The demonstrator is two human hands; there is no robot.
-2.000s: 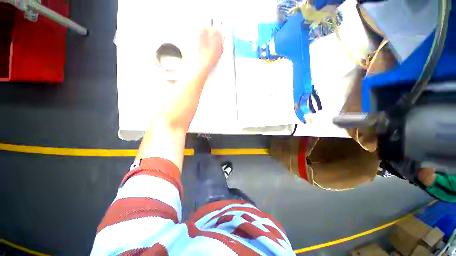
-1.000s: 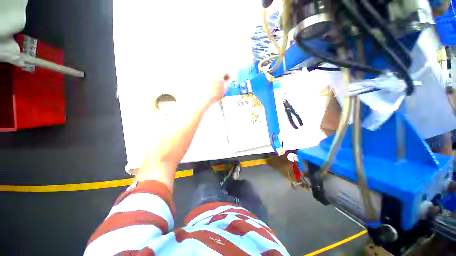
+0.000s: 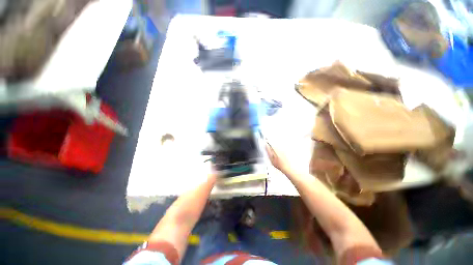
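Note:
A dark machine with blue parts (image 3: pixel 236 124) stands near the front of the white worktable (image 3: pixel 181 67); it is blurred. My left hand (image 3: pixel 212 175) is at its near left side, with the fingers largely hidden against it. My right hand (image 3: pixel 274 157) is by its right side, near the lower part. Blur hides whether either hand grips the machine. A yellowish strip or board (image 3: pixel 241 179) shows below the machine at the table's front.
A smaller dark and blue device (image 3: pixel 217 53) stands farther back. Brown bag pieces (image 3: pixel 376 121) are piled at the right. A round hole (image 3: pixel 167 138) is at the table's left. A red crate (image 3: pixel 85 147) and another white surface (image 3: pixel 78 46) are at the far left.
The view has shifted to show more of the table and the brown pile. My right hand has come into view. My left hand is now beside the dark machine.

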